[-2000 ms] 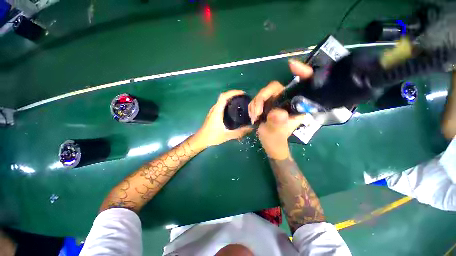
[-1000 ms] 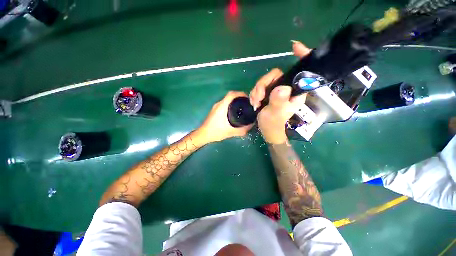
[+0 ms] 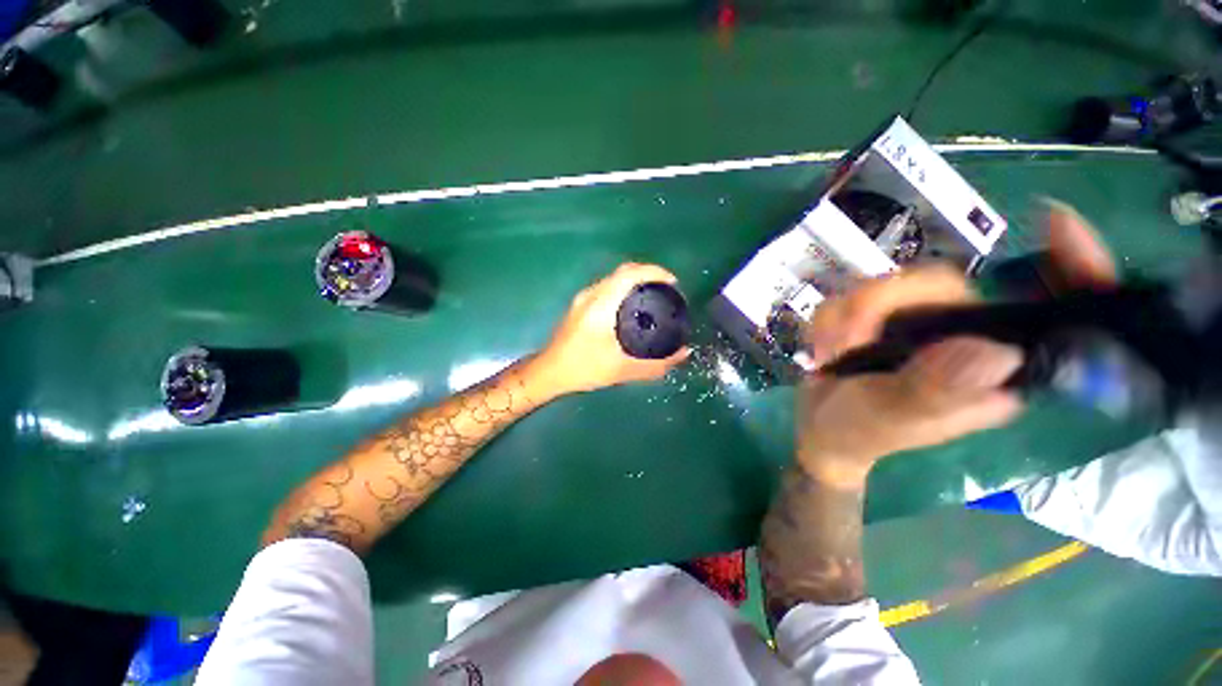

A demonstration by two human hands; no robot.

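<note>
My left hand (image 3: 596,335) is wrapped around a black cylindrical housing (image 3: 653,320), whose dark round end faces up. My right hand (image 3: 905,375) is shut around the black barrel of an electric screwdriver (image 3: 1072,342), which is blurred and points left toward the screw feeder. The screwdriver's bit is hard to make out near my fingers. The white screw feeder (image 3: 818,255), with a dark open middle, stands just beyond my right hand. Tiny shiny screws (image 3: 724,379) lie scattered on the green surface between the housing and my right hand.
Two black units lie at the left, one with a red-lit end (image 3: 355,269), the other with a silvery end (image 3: 194,386). More units lie at the far right (image 3: 1139,114). Another person's white sleeve (image 3: 1126,503) is at the right edge. A white line (image 3: 536,184) crosses the belt.
My right hand and the screwdriver have moved right, away from the housing. The housing's end is now uncovered, still in my left hand. More of the feeder shows.
</note>
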